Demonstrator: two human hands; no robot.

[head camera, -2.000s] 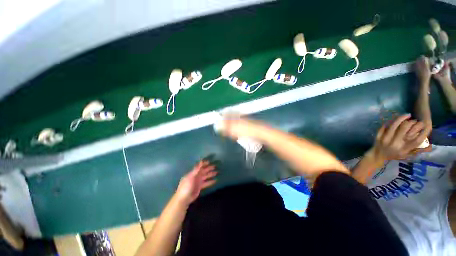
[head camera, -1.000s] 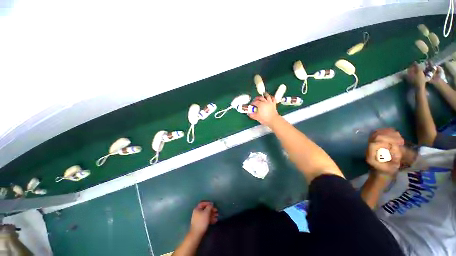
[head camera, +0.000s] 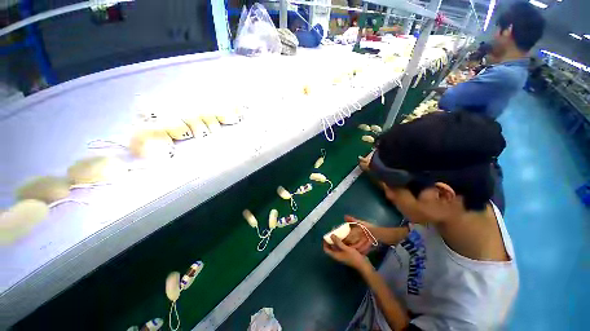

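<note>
Neither of my hands is in the picture. Nearest in front, on the green conveyor belt [head camera: 213, 260], lie several cream casings with pale cord loops. One casing [head camera: 172, 286] lies beside a white and brown cylindrical insert [head camera: 191, 275]. Another casing [head camera: 273, 218] touches an insert [head camera: 287, 220], with a further casing [head camera: 250, 218] just to its left. A crumpled white piece [head camera: 264, 319] lies on the green bench top [head camera: 299, 284], cut off by the bottom edge.
A seated person [head camera: 453, 258] at the right holds a cream casing [head camera: 338, 233] in both hands. Another person [head camera: 495, 71] stands behind. The broad white shelf [head camera: 129, 84] holds rows of casings. A pale rail [head camera: 272, 258] divides belt and bench. A blue floor [head camera: 550, 194] lies at the right.
The view has swung up and to the right. Both my hands and arms have left the picture. The shelf, the standing person and the floor have come into view.
</note>
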